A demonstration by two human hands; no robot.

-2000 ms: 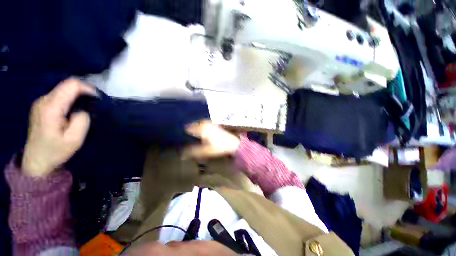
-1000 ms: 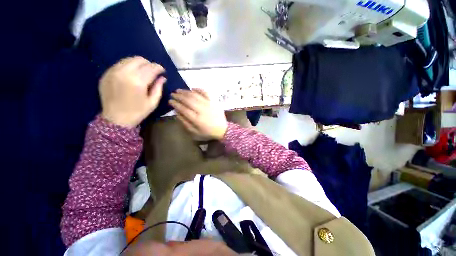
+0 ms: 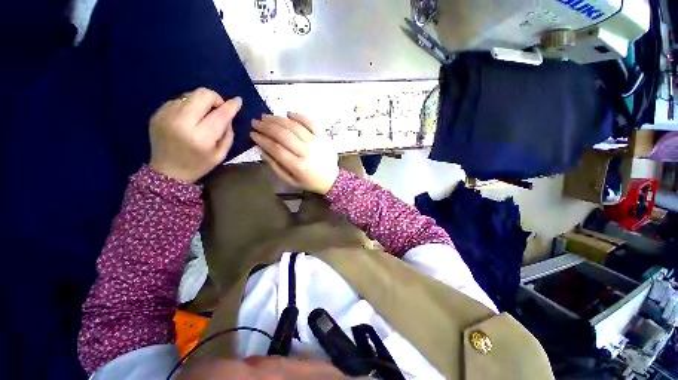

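Observation:
A navy garment piece (image 3: 175, 52) lies flat across the left part of the sewing table, with a straight edge slanting down to a corner near my hands. My left hand (image 3: 195, 133) pinches the cloth near that corner between thumb and fingers. My right hand (image 3: 296, 152) has its fingertips on the cloth edge just to the right, thumb hidden below. A large navy garment bulk (image 3: 52, 185) fills the left side and merges with the piece.
The white sewing machine (image 3: 513, 22) stands at upper right, with metal snips or tweezers (image 3: 427, 41) beside it. A dark stacked bundle (image 3: 520, 115) hangs over the table's right end. A navy garment heap (image 3: 476, 237) lies lower right, near a grey crate (image 3: 587, 286).
Both hands have come together at the cloth's corner from being spread apart. The cloth now slants instead of lying as a folded band. The machine sits higher in view.

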